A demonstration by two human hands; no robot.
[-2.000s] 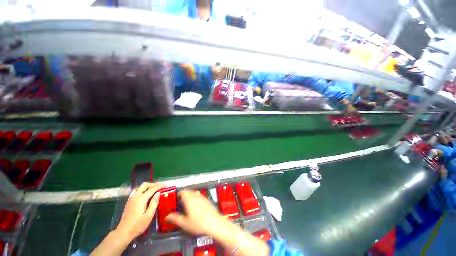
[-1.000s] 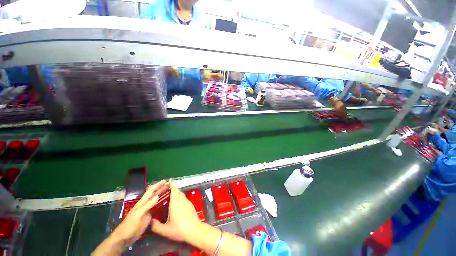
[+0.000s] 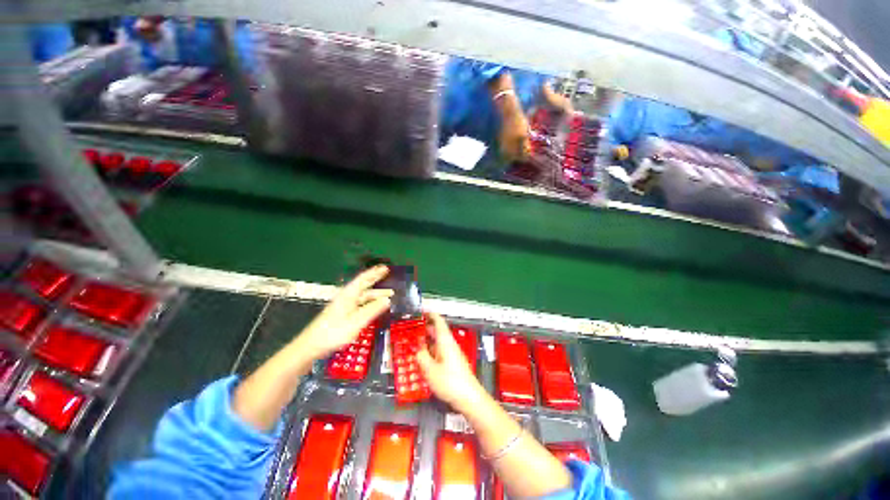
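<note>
An open flip phone (image 3: 410, 357) is held over the tray, its red keypad half below and its dark lid above. My left hand (image 3: 353, 311) is at the dark lid, fingers on its left side. My right hand (image 3: 451, 363) grips the red half from the right. Another open phone (image 3: 353, 357) lies to the left, its lid partly hidden by my left hand. The clear blister tray (image 3: 576, 430) holds closed red phones in two rows.
A white cloth (image 3: 608, 410) and a whitish bottle (image 3: 691, 388) stand right of the tray. A neighbouring tray (image 3: 109, 386) is at the left. The green belt (image 3: 488, 254) runs behind, with stacked trays (image 3: 351, 103), an overhead shelf (image 3: 527, 49) and another person's arm (image 3: 510, 117) beyond.
The view has swung left. The phone between my hands now shows open with its keypad visible. My left hand has moved up to the lid. More closed phones show in the tray's near row.
</note>
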